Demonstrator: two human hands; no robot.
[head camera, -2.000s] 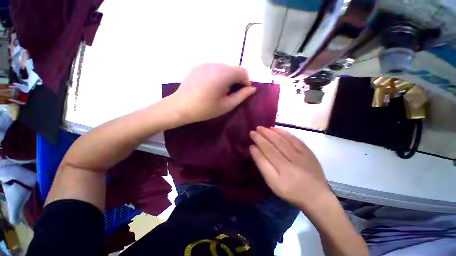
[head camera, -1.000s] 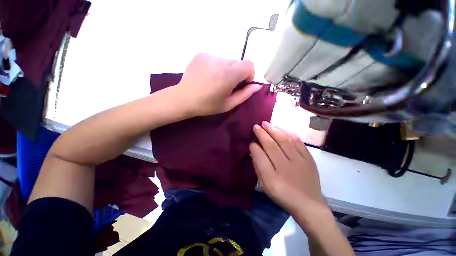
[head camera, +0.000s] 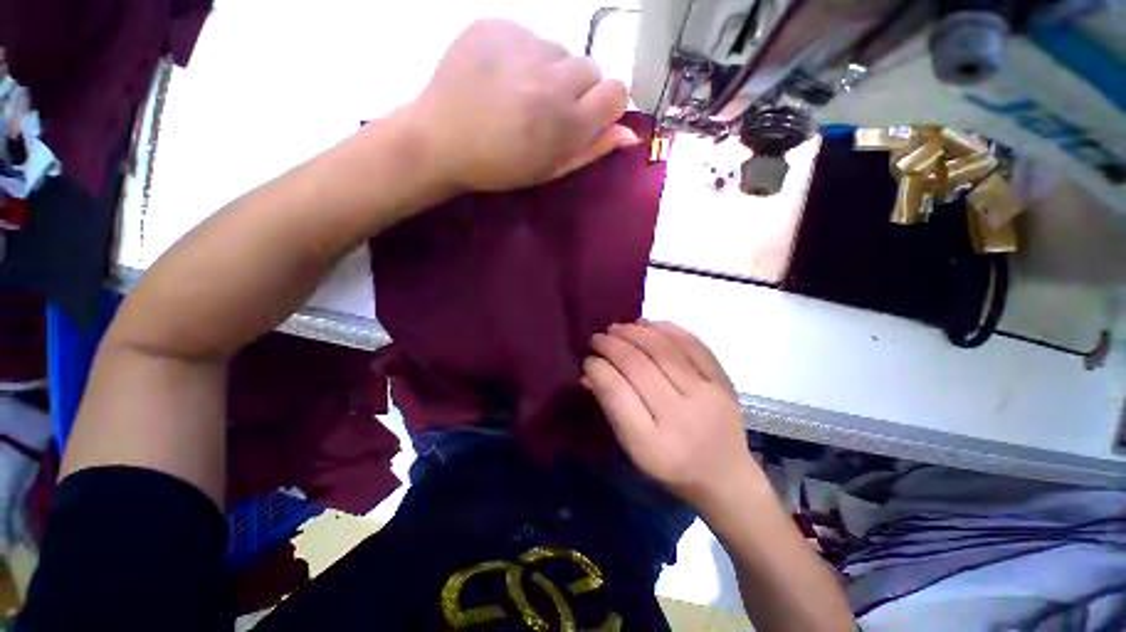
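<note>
A maroon fabric panel (head camera: 506, 272) lies on the white table and hangs over its front edge onto the lap. My left hand (head camera: 525, 111) pinches the panel's far edge, just left of the needle area. My right hand (head camera: 667, 395) rests with its fingers flat on the panel's right edge, near the table's front edge. The white sewing machine head (head camera: 864, 62) stands over the panel's far right corner. A small brass-yellow piece (head camera: 658, 149) shows beside the presser foot, at the cloth's edge.
A black pad (head camera: 852, 247) with gold pieces (head camera: 938, 167) lies right of the needle plate (head camera: 741, 228). A blue basket (head camera: 253, 525) with maroon pieces (head camera: 309, 426) is left of the lap. Grey-lilac cloth (head camera: 988, 556) is stacked lower right. Maroon cloth (head camera: 93, 87) hangs at far left.
The view has shifted. My left hand and the panel's far edge are higher in the picture, with more of the panel showing between my hands. My left hand still pinches the edge.
</note>
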